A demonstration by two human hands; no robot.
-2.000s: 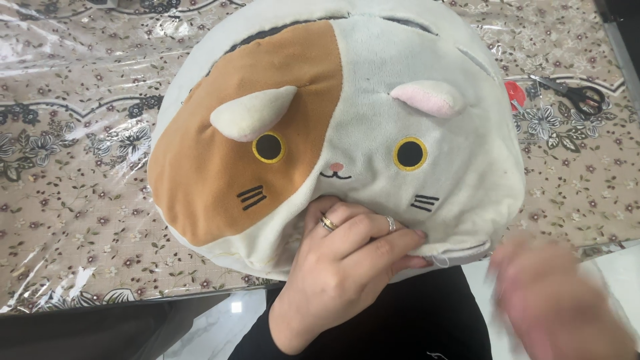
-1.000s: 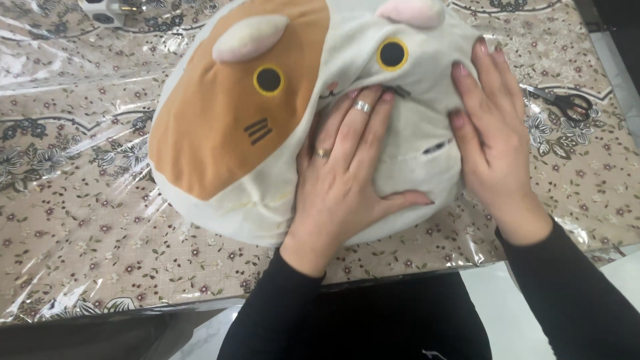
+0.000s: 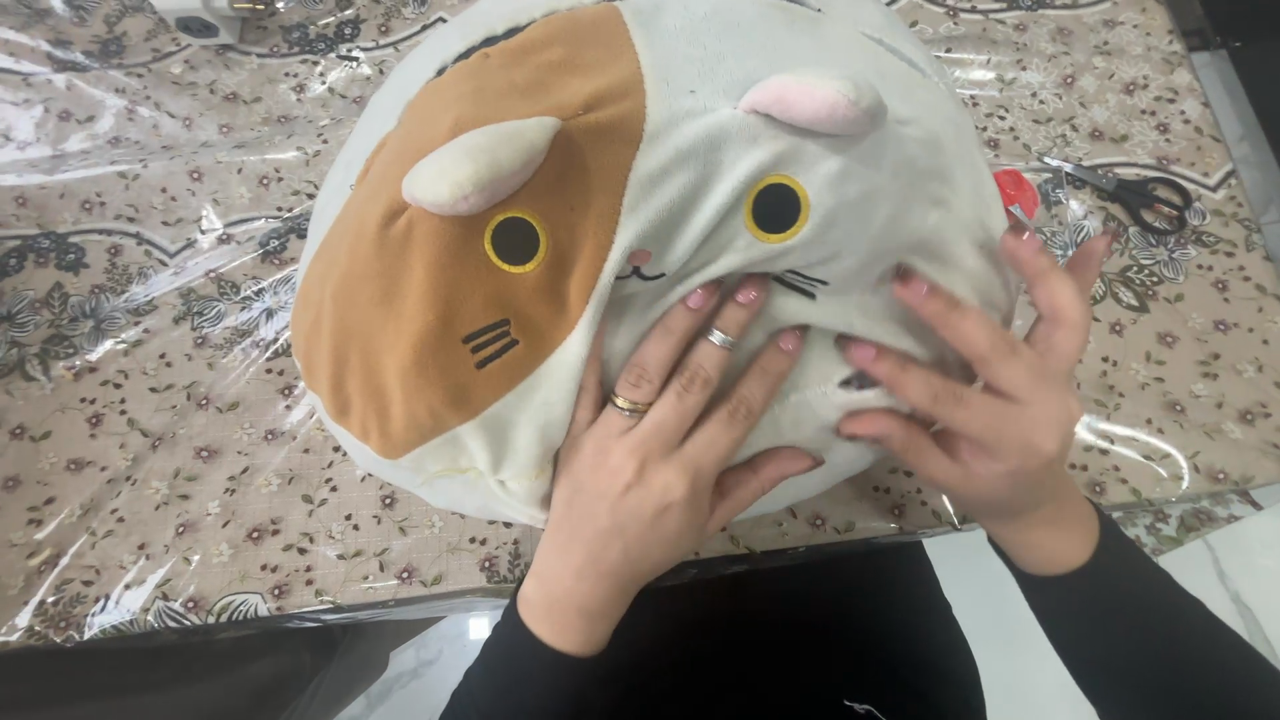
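Observation:
A large plush cat cushion (image 3: 700, 180), off-white with an orange patch, yellow-ringed eyes and two stuffed ears, lies face up on the table. My left hand (image 3: 670, 430), wearing two rings, lies flat on its lower face just below the stitched mouth, fingers spread and pressing into the fabric. My right hand (image 3: 980, 380) is at the cushion's lower right side, fingers apart, some of the fingertips on or close to the plush. Near those fingertips a small dark mark shows on the fabric; what it is cannot be told.
The table has a floral cloth (image 3: 150, 400) under clear plastic. Black-handled scissors (image 3: 1130, 190) lie at the right, beside a red round object (image 3: 1017, 195). A white device (image 3: 205, 20) stands at the top left. The table's front edge runs below the cushion.
Two seconds ago my left hand pinched the cushion's lower edge and my right hand was a blur off to the right. Both then came onto the cushion; since one second ago my right fingers have spread.

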